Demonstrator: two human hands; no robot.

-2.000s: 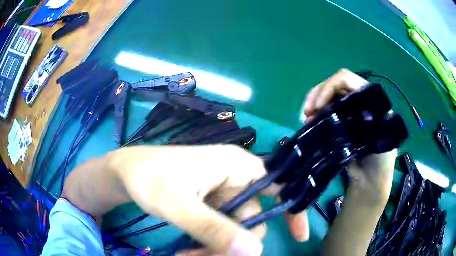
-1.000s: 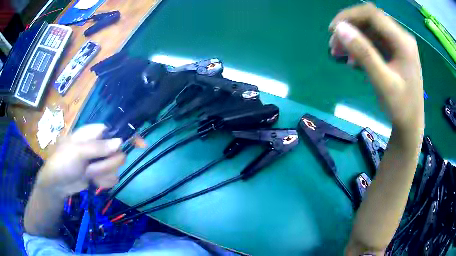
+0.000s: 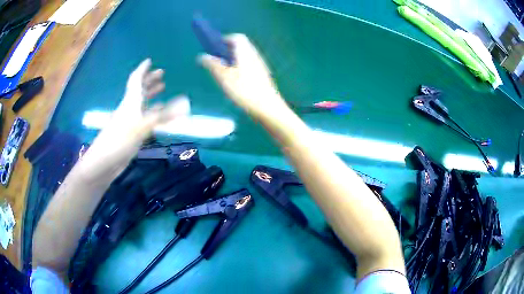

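Observation:
My right hand [image 3: 235, 69] is stretched toward the far part of the table and holds a blurred dark battery clamp [image 3: 212, 39]. My left hand [image 3: 150, 100] is blurred, fingers apart, with nothing seen in it. Set-aside clamp leads [image 3: 143, 189] lie below my left hand. One battery clamp [image 3: 221, 209] lies at their right with two cables toward me. Another battery clamp [image 3: 281, 192] lies open-handled beside my right forearm. A blurred red and blue cable end [image 3: 334, 106] shows right of my right hand.
A pile of clamp leads [image 3: 451, 224] lies at the right. A small clamp lead [image 3: 432, 106] lies beyond it. A green bundle [image 3: 448, 43] is at the far edge. A clipboard [image 3: 24, 54], a black tool [image 3: 27, 93] and a patterned case [image 3: 14, 150] lie on the wood at left.
My left hand has moved from the cable ends at lower left to above the table. My right hand has moved left and now holds a clamp. The view has shifted right; the scale has left it.

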